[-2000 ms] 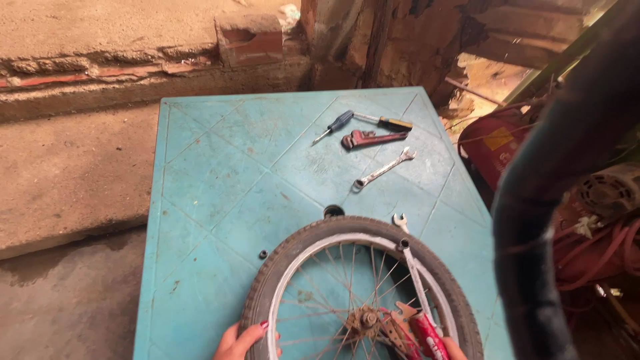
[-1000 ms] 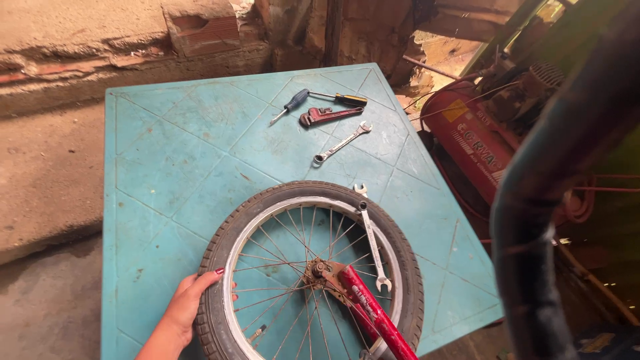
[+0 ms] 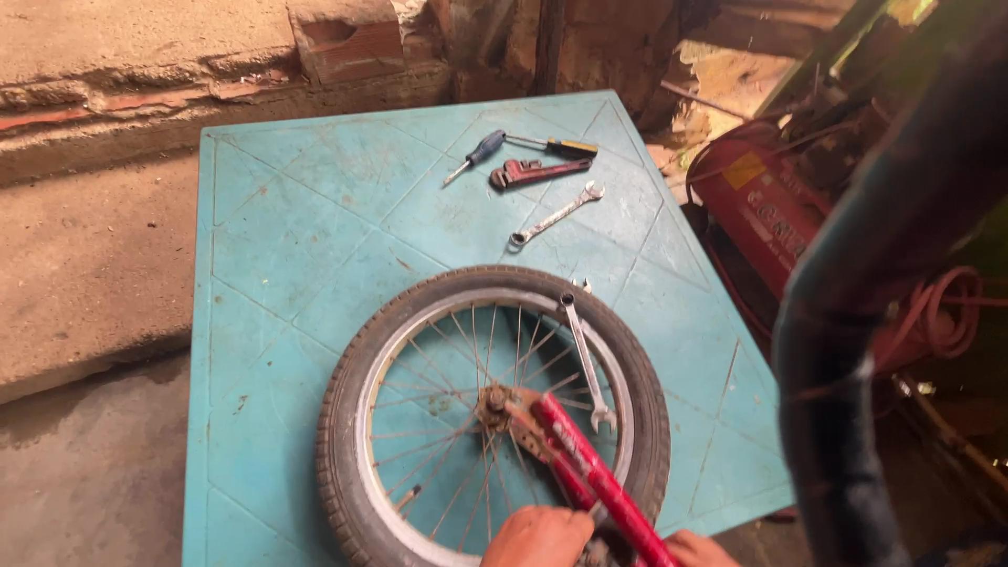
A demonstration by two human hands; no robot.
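A spoked bicycle wheel (image 3: pixel 346 425) with a black tyre lies on the turquoise table (image 3: pixel 268 315). Red frame tubes (image 3: pixel 606 480) run from its rusty hub (image 3: pixel 496 402) to the lower edge. My left hand (image 3: pixel 539 537) has its fingers curled at the left side of the tubes; what it grips is partly hidden. Against the right side of the tubes is my right hand (image 3: pixel 697 547), mostly cut off by the frame edge. A combination wrench (image 3: pixel 584 358) rests across the rim and tyre, and the jaw of another wrench (image 3: pixel 583 285) shows beyond the tyre.
Farther back lie a combination wrench (image 3: pixel 555 219), a red pipe wrench (image 3: pixel 539 172), a blue-handled screwdriver (image 3: pixel 486 147) and a yellow-and-black-handled screwdriver (image 3: pixel 572 147). A red tank (image 3: pixel 756 205) and coiled hose (image 3: pixel 949 315) stand right. A dark curved tube (image 3: pixel 827 315) rises in the right foreground.
My left hand has left the tyre's left side and is now beside the red tubes. My right hand has come into view at their right side.
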